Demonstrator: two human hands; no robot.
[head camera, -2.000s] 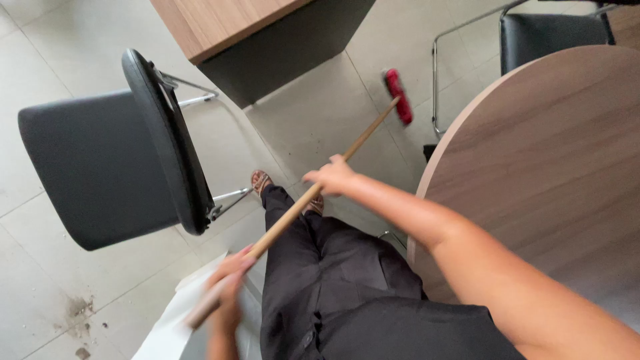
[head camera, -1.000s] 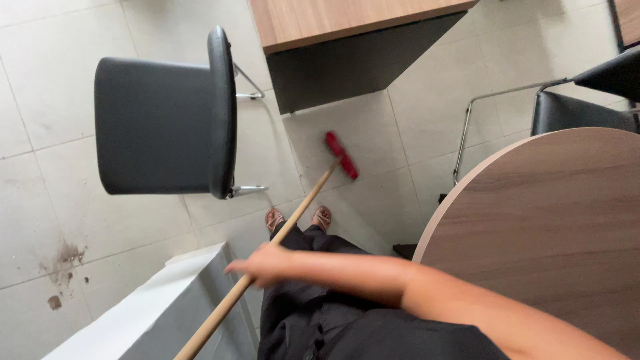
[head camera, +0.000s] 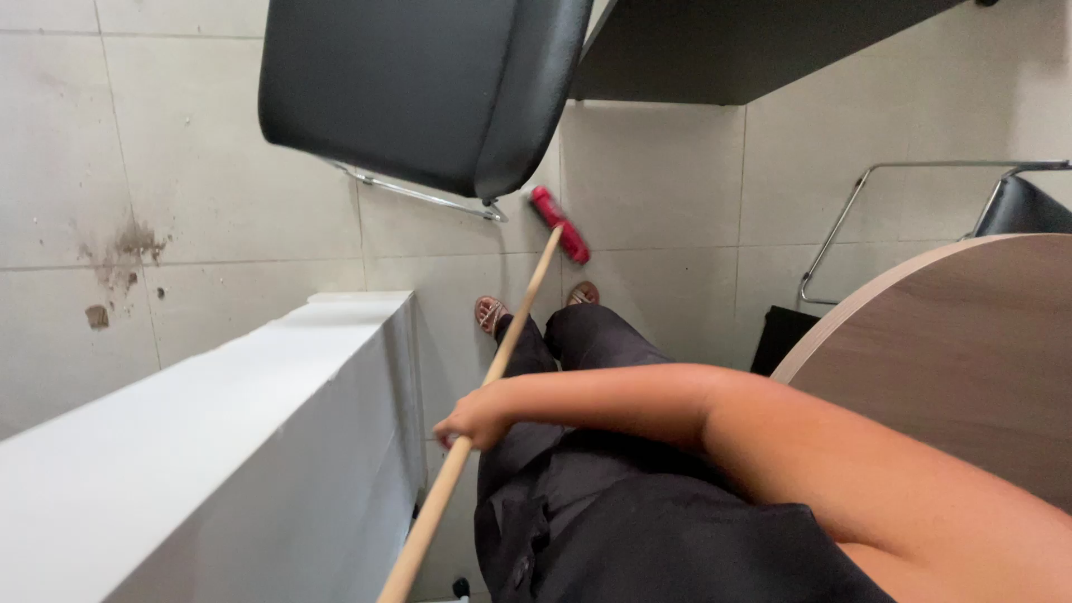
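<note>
My right hand (head camera: 476, 419) is closed around the wooden handle (head camera: 521, 316) of a broom, about midway along the part in view. The handle slants from the bottom edge up to a red broom head (head camera: 559, 224) on the tiled floor, just beyond my sandalled feet. My left hand is out of view. Far to the left, a patch of brown dirt (head camera: 134, 247) and a small brown lump (head camera: 97, 316) lie on the floor, well away from the broom head.
A black chair (head camera: 402, 84) with metal legs stands ahead, beside a dark desk panel (head camera: 695, 50). A white partition (head camera: 193, 419) rises at left. The round wooden table (head camera: 946, 352) is on the right, with another black chair (head camera: 1022, 209) behind it.
My left hand, on the lower handle two seconds ago, has left the view. The broom head has moved from near the desk towards the chair and my feet. The view has shifted considerably.
</note>
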